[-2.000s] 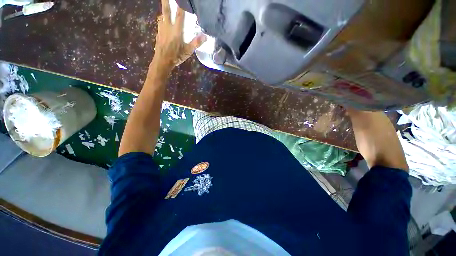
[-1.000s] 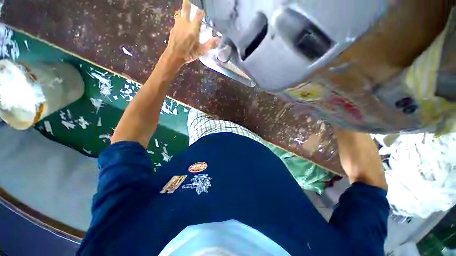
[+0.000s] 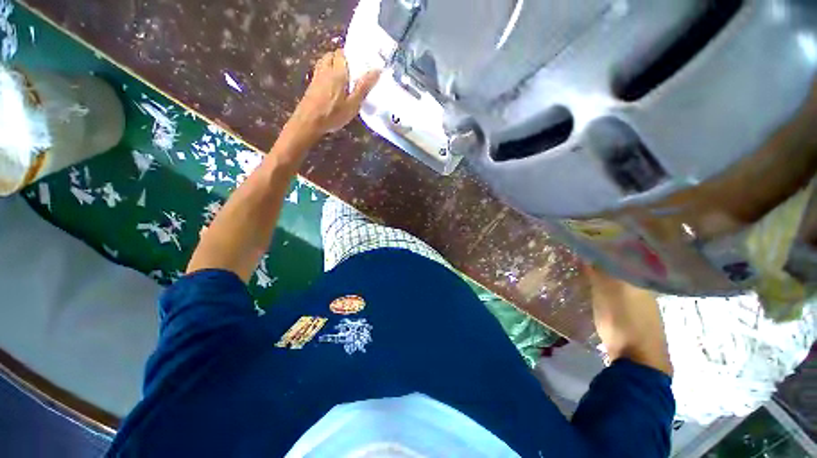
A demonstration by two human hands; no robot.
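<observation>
The grey motor housing of the cloth cutting machine [image 3: 573, 107] fills the upper right, very close to the camera. Its flat silver base plate [image 3: 414, 125] lies low on the dark brown table. My left hand [image 3: 336, 94] is left of the base plate, its fingers and thumb spread against the edge of the white fabric stack [image 3: 363, 40]. Most of the stack is cut off by the top edge or hidden by the machine. My right forearm reaches under the housing, and my right hand is hidden behind it.
The brown table [image 3: 206, 63] has a small white scrap on it. A pale bucket of white bits [image 3: 76, 112] stands at left above the scrap-littered green surface [image 3: 161, 192]. White strips [image 3: 735, 358] are heaped at right.
The machine housing appears larger and shows more vent slots, and more of the base plate shows. The bucket sits further left in view. My left hand stays against the white fabric.
</observation>
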